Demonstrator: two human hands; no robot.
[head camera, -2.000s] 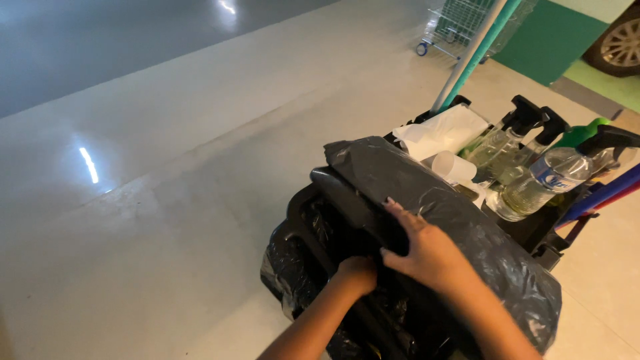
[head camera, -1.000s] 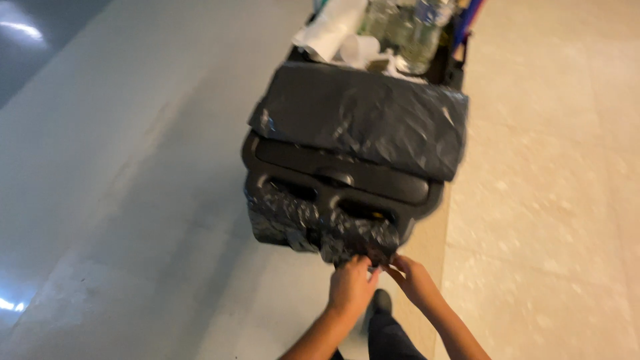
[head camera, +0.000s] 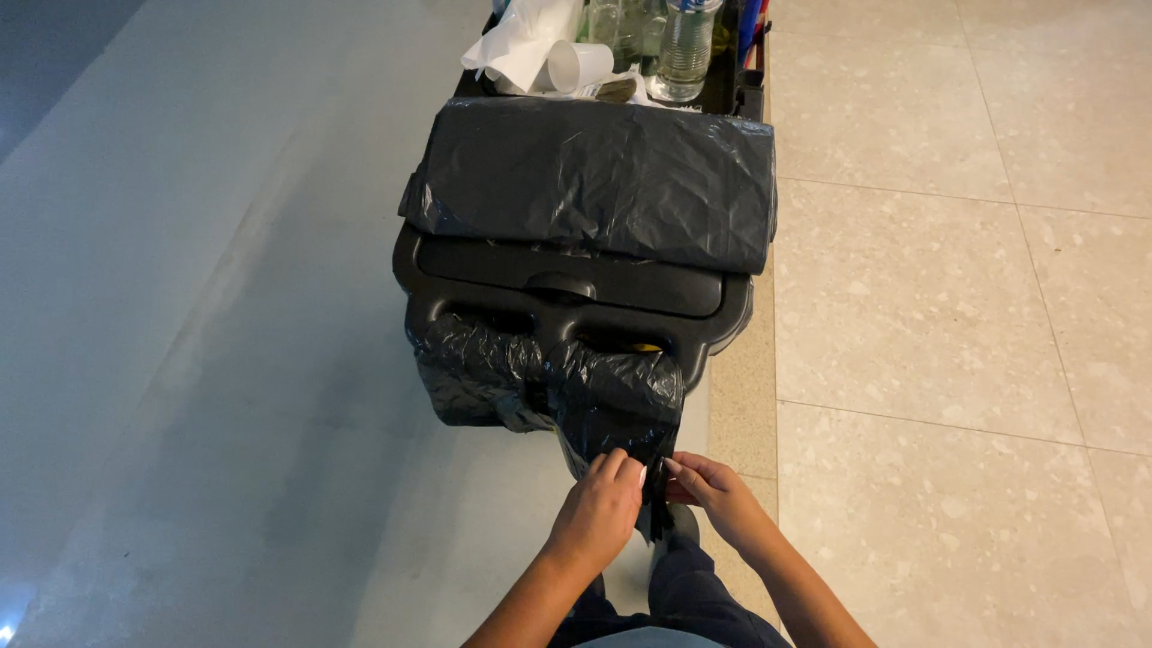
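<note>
Black plastic bags (head camera: 616, 400) hang from the handle openings of a black cleaning cart (head camera: 576, 283). My left hand (head camera: 605, 504) grips the lower part of the right-hand bag. Close beside it, my right hand (head camera: 706, 490) pinches the edge of the same bag between thumb and fingers. Another bunch of black plastic (head camera: 481, 378) hangs through the left handle opening. Across the cart's lid lies a folded stack of black plastic bags (head camera: 594, 180).
A tray behind the lid holds a clear plastic bottle (head camera: 686, 49), a white cup (head camera: 580, 66), white paper or cloth (head camera: 531, 36) and other bottles. Grey floor (head camera: 225, 360) lies left, beige tiles (head camera: 945, 315) right. My legs and shoes stand just below the hanging bag.
Two seconds ago my hands were at the cart's lid and handle; now they hold the hanging bag at the front. The view has turned and looks down more steeply.
</note>
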